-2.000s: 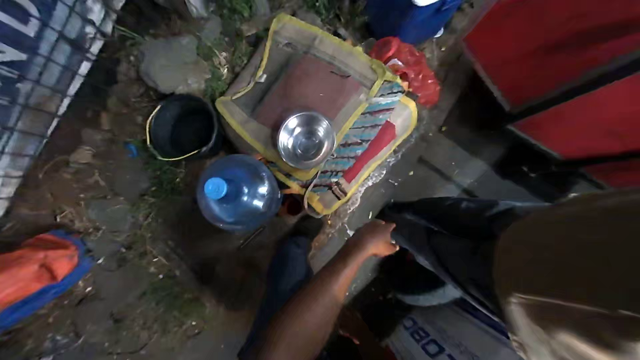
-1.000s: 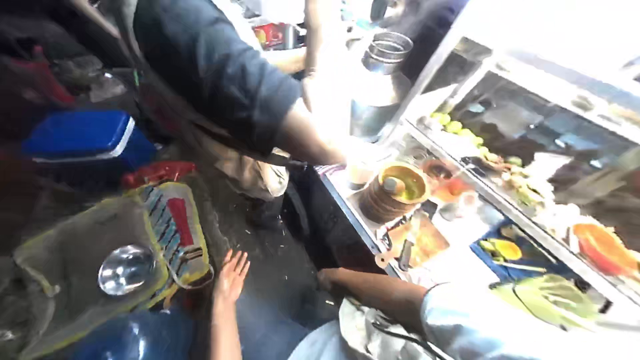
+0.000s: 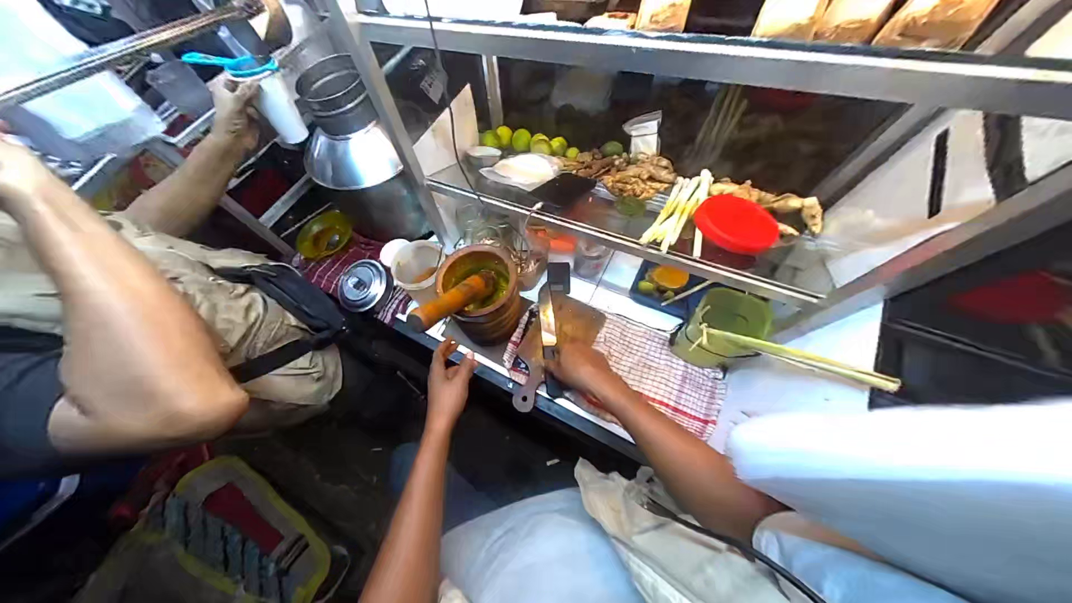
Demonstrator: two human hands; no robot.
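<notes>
My left hand point(image 3: 450, 378) is at the counter's front edge, below a wooden mortar point(image 3: 486, 322), fingers apart and holding nothing. A thick wooden pestle point(image 3: 456, 300) leans in the mortar, which holds something green. My right hand point(image 3: 582, 368) is over the lower part of a wooden cutting board point(image 3: 578, 322), beside a knife point(image 3: 548, 322). Whether its fingers are closed on the knife's dark handle cannot be told. A second handle with a hole in its end point(image 3: 525, 395) sticks out over the counter edge. A red-and-white checked cloth point(image 3: 670, 377) lies right of the board.
Another person's hand point(image 3: 234, 109) holds a white container at upper left. A lidded metal jar point(image 3: 364, 286) and white cups point(image 3: 416, 264) stand left of the mortar. Right are a green container point(image 3: 733, 322) with stalks and a blue tray point(image 3: 662, 289). A glass shelf point(image 3: 611, 213) holds limes and ginger.
The view has swung from the ground to the counter. My right hand has moved onto the counter by the cutting board; my left hand has come up to the counter's front edge.
</notes>
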